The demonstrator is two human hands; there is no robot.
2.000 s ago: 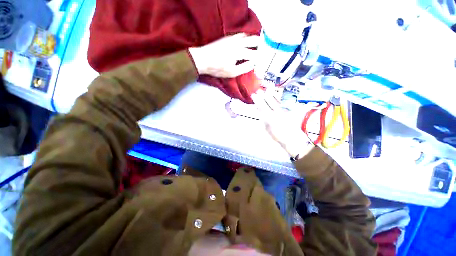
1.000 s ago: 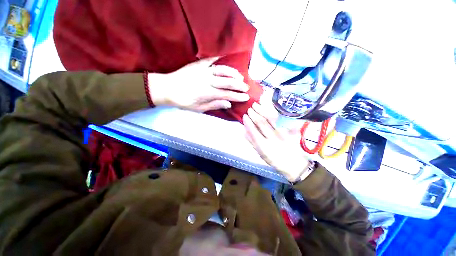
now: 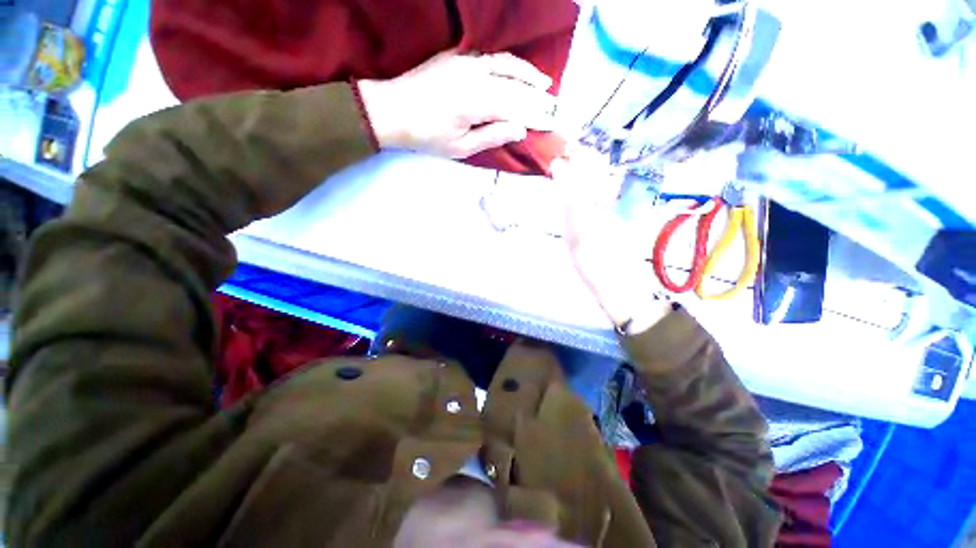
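Note:
A dark red garment point(image 3: 289, 48) lies on the white table at the upper left, its narrow end reaching the sewing machine's needle area point(image 3: 610, 145). My left hand point(image 3: 460, 104) lies over the garment near that end, fingers bent against the cloth and pressing it down. My right hand point(image 3: 594, 236) is at the near side of the needle area, fingertips beside the garment's end. It is washed out by glare, so its grip is unclear. The needle itself cannot be made out.
Scissors with red and yellow handles point(image 3: 706, 252) lie right of my right hand, beside a black phone point(image 3: 794, 262). The table's front edge point(image 3: 428, 294) crosses before my lap. A blue crate point(image 3: 305, 305) with red cloth is below left. A plastic container point(image 3: 59, 59) stands far left.
The view has shifted between frames. Compared with one second ago, the machine head covers less of the scissors, and the garment's end is still at the needle area under my left hand.

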